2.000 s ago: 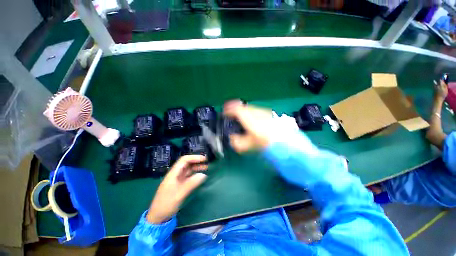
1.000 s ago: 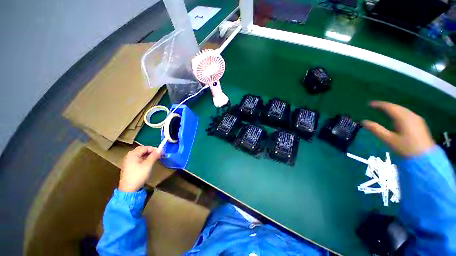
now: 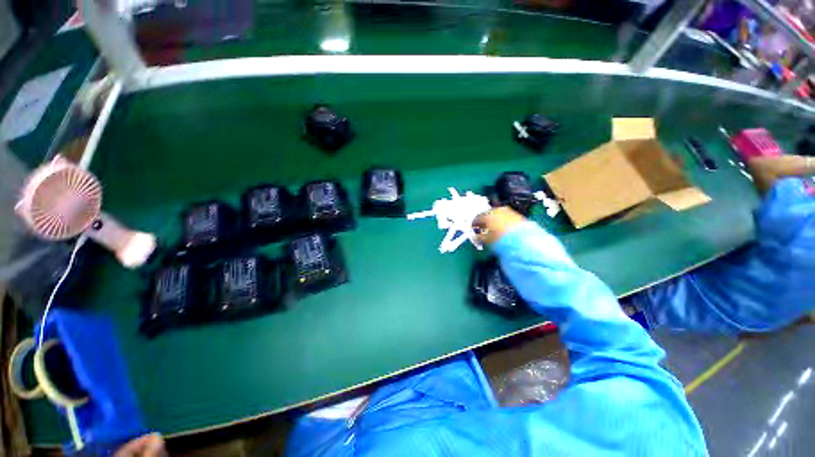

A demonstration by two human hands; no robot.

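Note:
My right hand [image 3: 489, 225] is at the right side of the pile of white strips [image 3: 454, 214], touching it; its fingers are partly hidden, so I cannot tell if it grips a strip. My left hand [image 3: 143, 445] is cut off by the bottom edge, beside the blue tape dispenser [image 3: 100, 375]; its fingertips are not clear. Several black units lie on the green bench left of the strips, such as one [image 3: 382, 190] near the pile and one [image 3: 315, 259] in the front row. Another black unit [image 3: 494, 286] lies below my right hand.
An open small carton [image 3: 608, 183] stands to the right. Black units lie at the back [image 3: 328, 128] and near the carton [image 3: 515, 190]. A pink fan [image 3: 61, 200] and tape rolls [image 3: 59, 373] are at the left. A neighbouring worker's arm [image 3: 786, 167] reaches in beside a red-pink tray [image 3: 755, 143].
The view has swung right. My right hand has moved from beside a black unit to the strip pile. My left hand, earlier holding tape at the dispenser, is now mostly out of frame.

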